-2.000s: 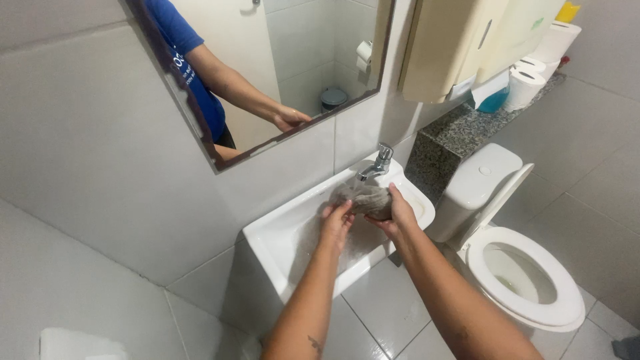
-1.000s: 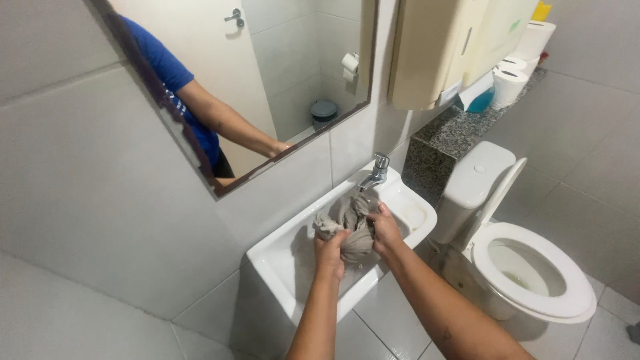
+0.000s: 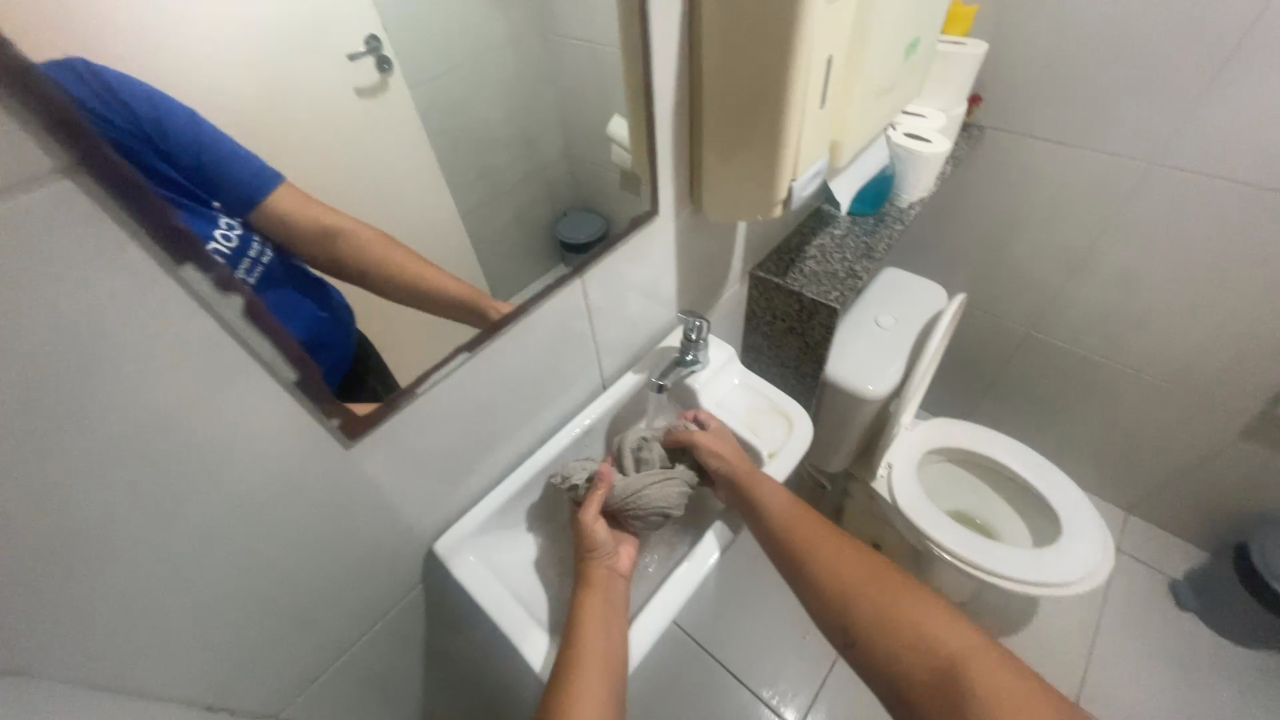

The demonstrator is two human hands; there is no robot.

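Note:
A bunched, wet-looking grey cloth is held over the basin of a white ceramic sink. My left hand grips its near left side, thumb on top. At the cloth's right side, my right hand has its fingers closed on a fold. Just above the cloth is a chrome faucet, with water running from its spout onto or beside the fabric. The undersides of the cloth and some of my fingers are hidden.
To the right stands a toilet with its lid raised and seat down. A granite ledge carries paper rolls. Beige dispensers and a framed mirror hang on the wall. A dark bin sits at the far right.
The cloth, bunched between both hands under the faucet two seconds ago, is now looser and twisted, with folds spread to the left. Both hands still hold it.

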